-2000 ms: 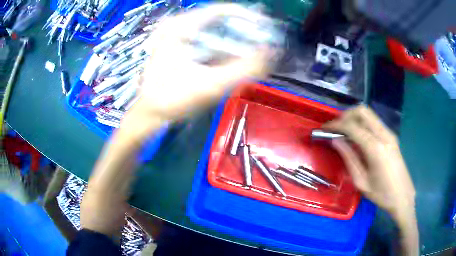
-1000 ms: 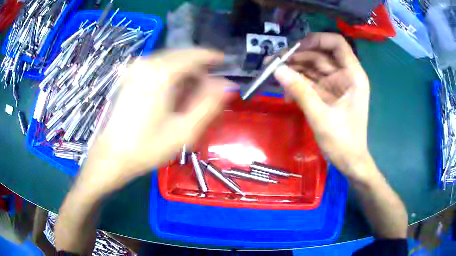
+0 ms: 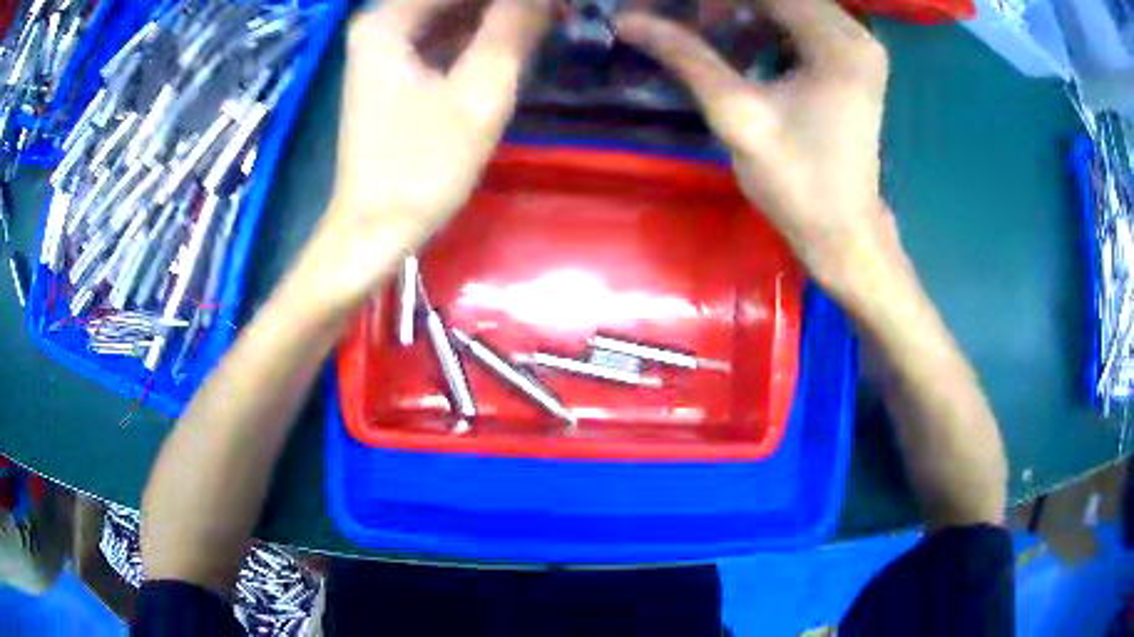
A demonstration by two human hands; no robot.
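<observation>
Both hands are at the dark machine beyond the trays, at the top edge of the picture. My left hand is bent at its left side and my right hand at its right side; the fingers are partly cut off and blurred. A small silver part shows between the fingertips, but I cannot tell if either hand grips it. Several slim metal cylinders lie in the red tray, which sits inside the blue tray.
A blue tray heaped with silver cylinders stands on the left, with another heaped tray behind it. A red bin is at the top right. A blue tray of silver parts is at the right edge. Bundled cylinders show below the table edge.
My left hand has moved from above the left trays to the machine. My right hand, earlier holding a slim cylinder over the red tray, has moved forward to the machine. The view has shifted.
</observation>
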